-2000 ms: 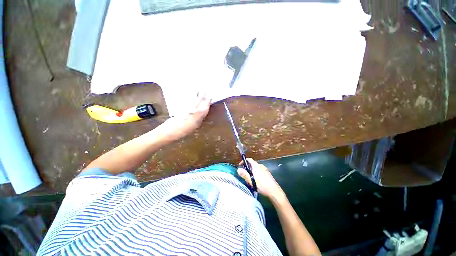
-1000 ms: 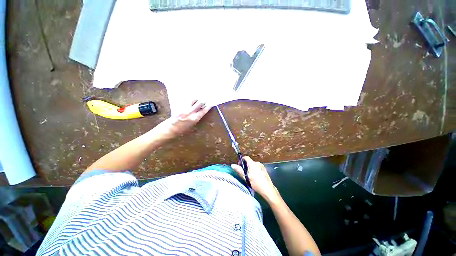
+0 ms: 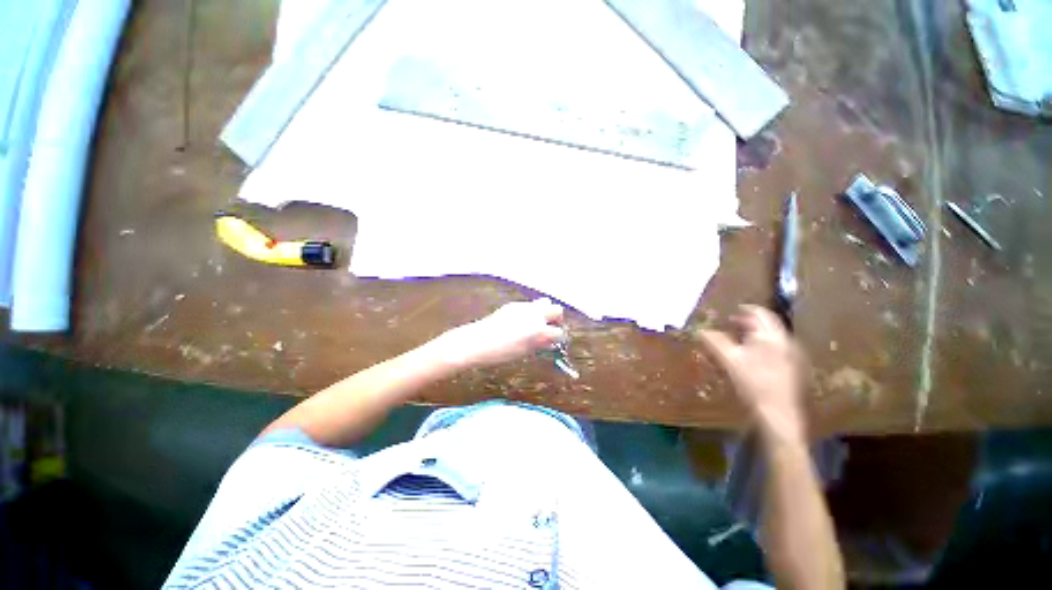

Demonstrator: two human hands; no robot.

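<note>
The white fabric lay (image 3: 508, 219) is on the brown table, with a curved, uneven near edge. My left hand (image 3: 513, 332) is just below that edge, fingers closed on a small silvery piece (image 3: 565, 364), apparently the metal clip, mostly hidden by the fingers. The shears (image 3: 789, 254) lie on the table right of the lay, blades pointing away from me. My right hand (image 3: 761, 360) is blurred at their dark handles, thumb and fingers apart, not closed round them. The yellow cutter (image 3: 265, 243) lies left of the lay's near edge.
Grey flat bars lie on the lay: left (image 3: 306, 81), middle (image 3: 536, 125) and right (image 3: 704, 63). A metal block (image 3: 885, 219) and a thin tool (image 3: 972, 225) lie to the right. Pale rolls (image 3: 52, 196) are at the left. A pale bundle (image 3: 1015, 52) is at far right.
The shears have moved from the lay's near edge to the table at right, and my right hand has opened. The clip is gone from the lay. The view has shifted rightward and shows more table.
</note>
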